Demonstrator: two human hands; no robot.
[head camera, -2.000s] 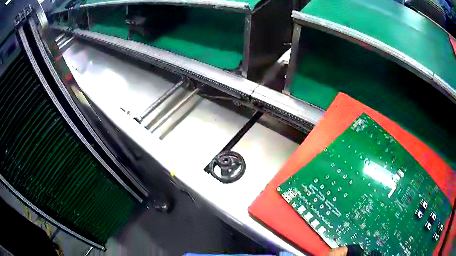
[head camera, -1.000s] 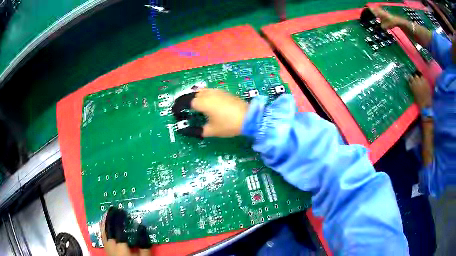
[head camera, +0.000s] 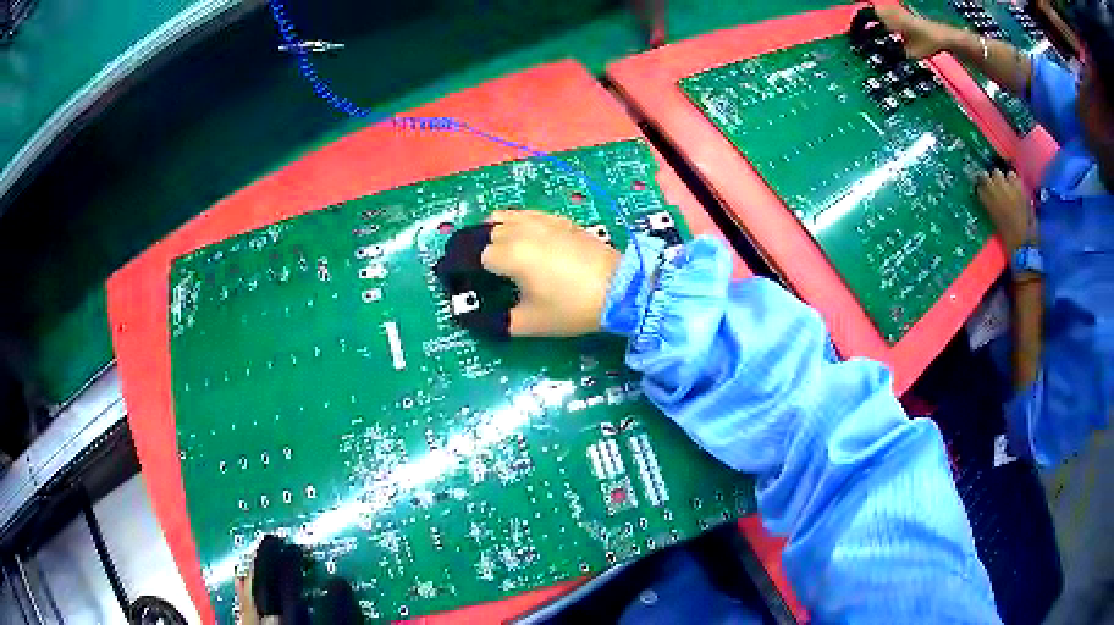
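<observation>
The large green printed circuit board (head camera: 293, 366) lies on a red foam board (head camera: 144, 366) in front of me. My right hand (head camera: 531, 275), with black coverings on its fingers, is over the board's upper middle. A small black component with a pale centre (head camera: 464, 302) is at its fingertips. Similar components (head camera: 661, 222) sit near the board's far right corner, partly behind my wrist. My left hand (head camera: 291, 586), also with black fingertips, is at the board's near left corner and cut off by the bottom edge; its grip is unclear.
A blue coiled cord (head camera: 422, 123) crosses the far side to my right wrist. To the right, another person's hands (head camera: 1008, 202) work at a second green board (head camera: 843, 183) on red foam. A metal line edge (head camera: 61, 446) and part of a handwheel (head camera: 153, 610) show at lower left.
The view has swung from the metal line and rack to the board. Over the last second my right hand has moved right across the board with the component at its fingertips. My left hand stays near the corner.
</observation>
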